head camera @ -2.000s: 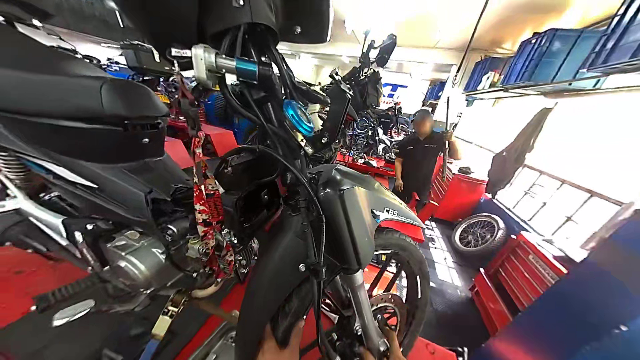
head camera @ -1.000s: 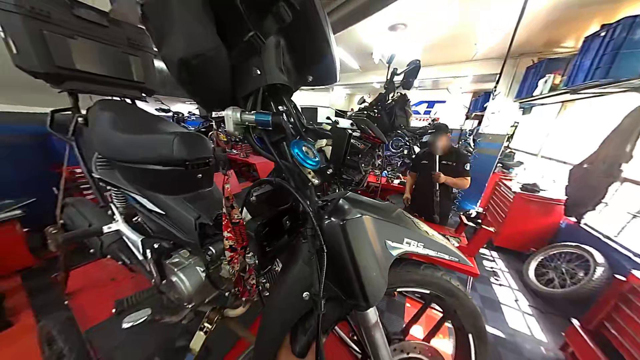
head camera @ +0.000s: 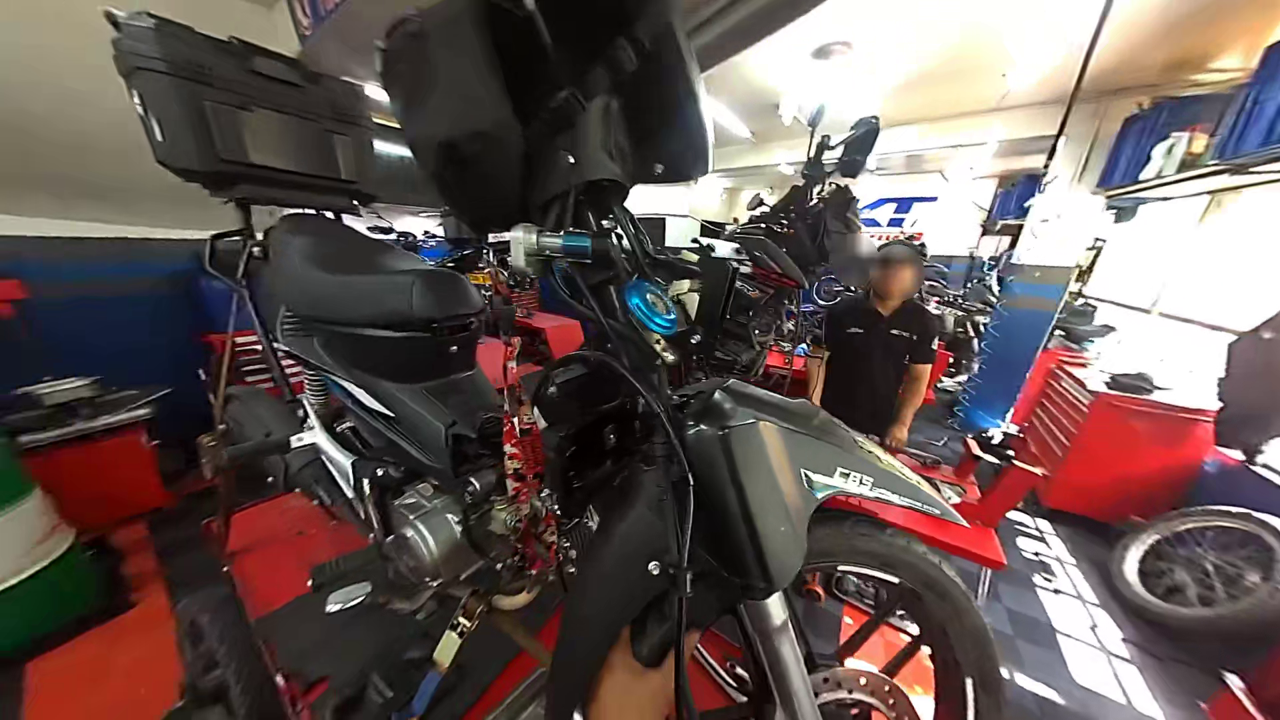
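A black motorcycle [head camera: 430, 400] stands before me with its front wheel [head camera: 900, 600] turned to the right. Bare skin of my left hand or wrist [head camera: 630, 680] shows at the bottom edge, between the black plastic leg shield [head camera: 610, 570] and the silver fork leg [head camera: 778, 650]. Its fingers are hidden or lost against dark parts, so I cannot tell what it grips. My right hand is out of view. Above are the grey front fender [head camera: 750, 470], a black cable [head camera: 685, 500], and a blue anodized ring [head camera: 651, 306] near the steering stem. A patterned red strap [head camera: 522, 450] hangs beside the engine.
Past the fender a co-worker [head camera: 880, 350] in a black shirt stands beside a red bench [head camera: 960, 530]. Right of that are a red tool cabinet [head camera: 1120, 440] and a loose spoked wheel [head camera: 1210, 570]. A green and white drum [head camera: 35, 550] stands at far left.
My right hand, seen low by the fork two seconds ago, is out of view now. The co-worker's raised hand has come down. The view has swung, showing more of the motorcycle's rear.
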